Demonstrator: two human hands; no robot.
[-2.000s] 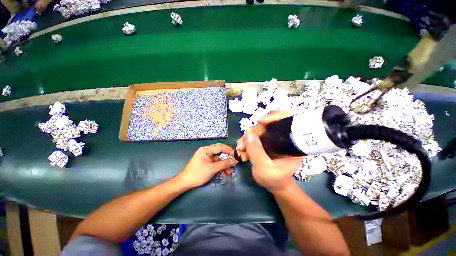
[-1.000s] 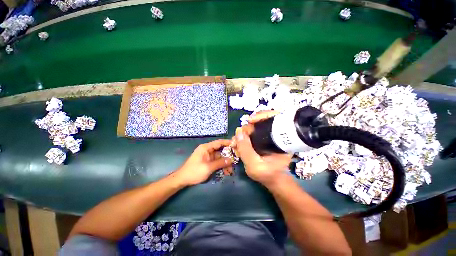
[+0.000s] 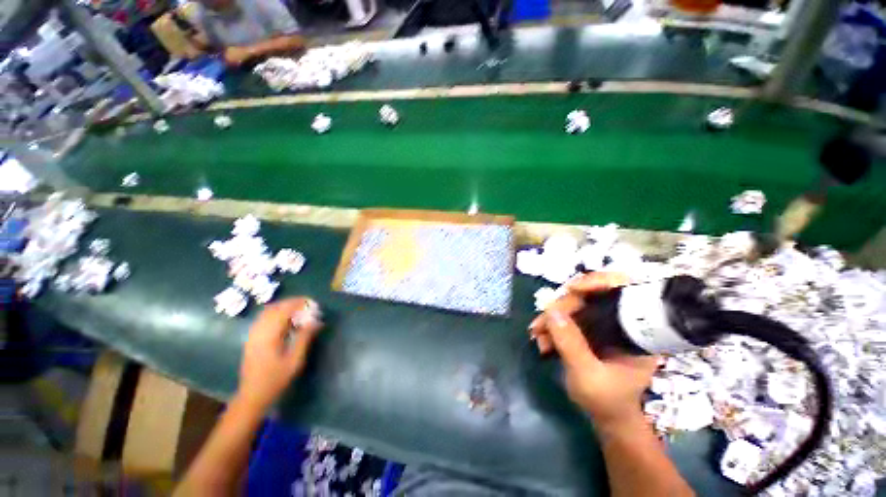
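Note:
My left hand (image 3: 273, 351) is over the bench at the left, holding one white part (image 3: 307, 314) between thumb and fingers, just below a small group of white parts (image 3: 255, 264). My right hand (image 3: 600, 361) is wrapped around the black electric screwdriver (image 3: 646, 315) with a white label; its tip is hidden by my fingers. The shallow cardboard screw tray (image 3: 427, 264) lies between the hands, a little farther back. A small scatter of screws (image 3: 479, 390) lies on the bench between my hands.
A large heap of white parts (image 3: 806, 320) lies at right under the black hose (image 3: 814, 374). The green conveyor (image 3: 447, 165) carries scattered parts. Another heap (image 3: 60, 238) is at far left. A person's arm (image 3: 265, 49) shows across the belt. A blue bin (image 3: 275, 461) is below the bench edge.
My left hand has moved left, away from the driver, with a white part in its fingers. My right hand still grips the screwdriver. The camera view has tilted up and shifted left.

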